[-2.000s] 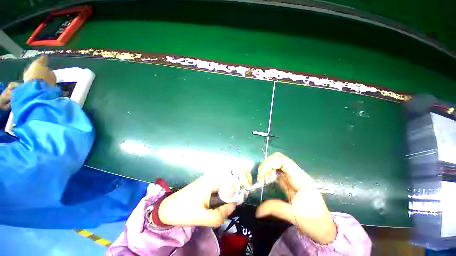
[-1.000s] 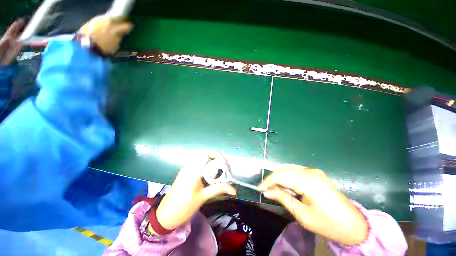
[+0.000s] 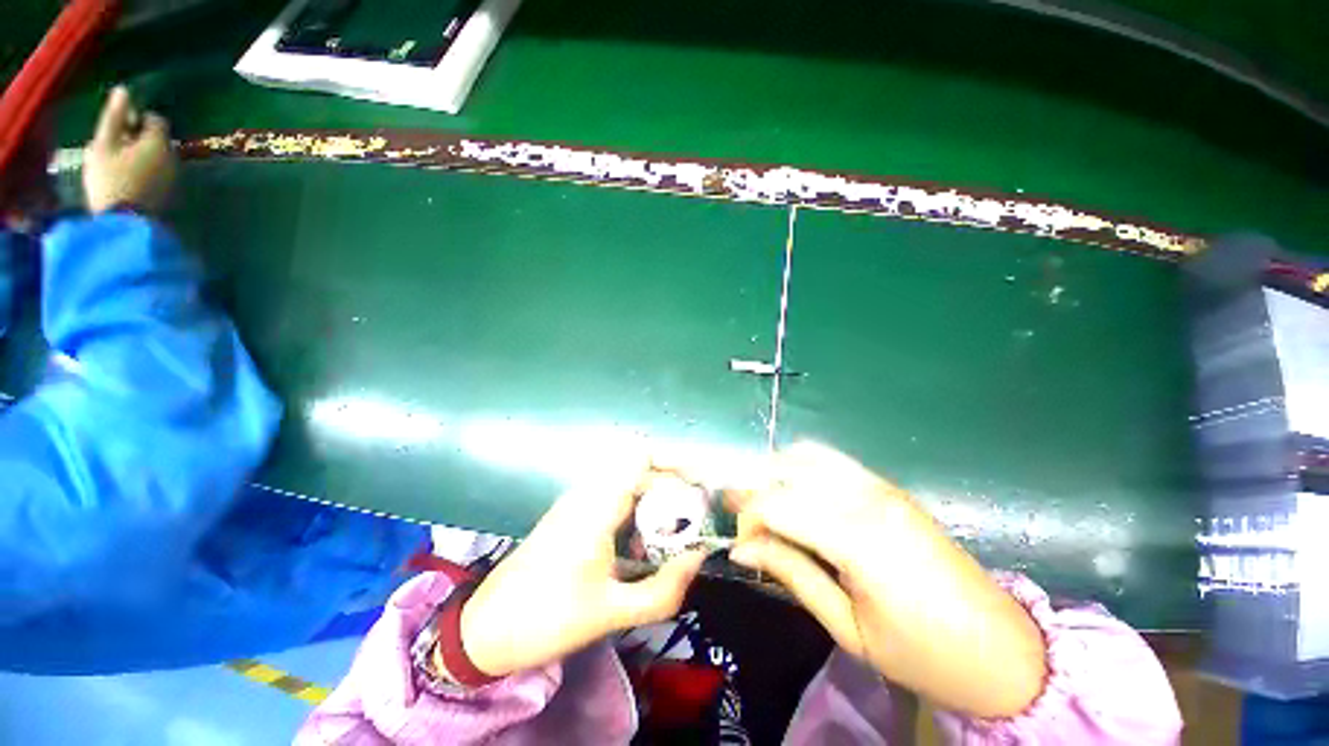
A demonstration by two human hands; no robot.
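A small white roll (image 3: 672, 513) with a dark centre is held in my left hand (image 3: 576, 576), near the bench's front edge. A dark red band is on my left wrist. My right hand (image 3: 853, 561) is just right of the roll. Its thumb and fingers pinch a short pale strip (image 3: 720, 542) that reaches to the roll's lower right side. The fingertips of both hands are close together. The fine detail at the fingertips is blurred.
A white foam tray (image 3: 467, 66) with a dark tablet lies on the green conveyor, beyond the chipped edge (image 3: 641, 177). A co-worker's blue sleeve (image 3: 131, 394) is at left, beside a red tray (image 3: 56, 73). A grey-clear divided box (image 3: 1239, 481) stands at right.
My right hand has moved left towards the roll, and the strip between my hands shows shorter. The white tray now lies on the conveyor, and the co-worker's hand has drawn back left. A red tray shows at upper left.
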